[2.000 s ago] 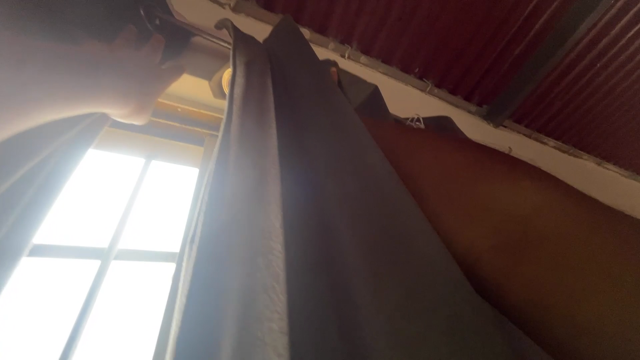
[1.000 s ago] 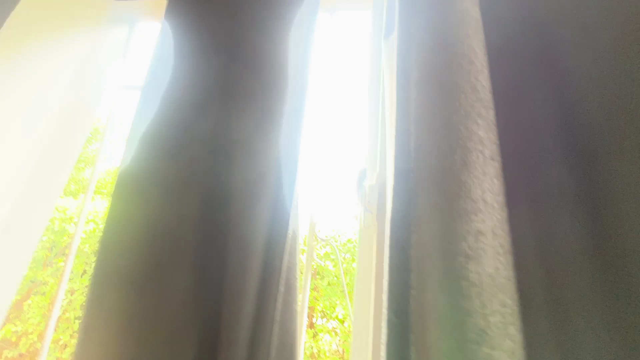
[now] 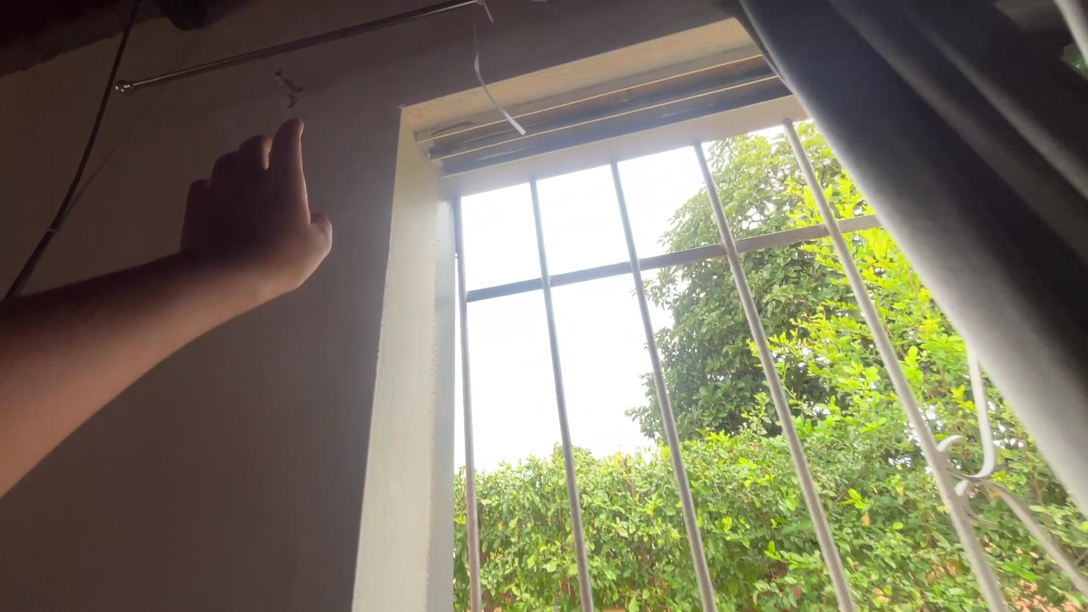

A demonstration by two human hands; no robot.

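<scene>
My left hand is raised in front of the wall, left of the window, its index finger pointing up and no object seen in it. Just above the fingertip, a small metal bracket is fixed to the wall. Higher up runs a thin metal curtain rod, whose left end shows a small knob. A white strip dangles near the rod's right part. The grey curtain hangs slanting across the upper right. My right hand is out of view.
The window has a pale frame and metal burglar bars, with a hedge and tree outside. A dark cable hangs down the wall at the left. Curled metalwork shows at the lower right.
The view has swung widely. Curtain folds filled much of the earlier frames; now the wall, rod and barred window show, with the curtain at the right. My left hand is in view again.
</scene>
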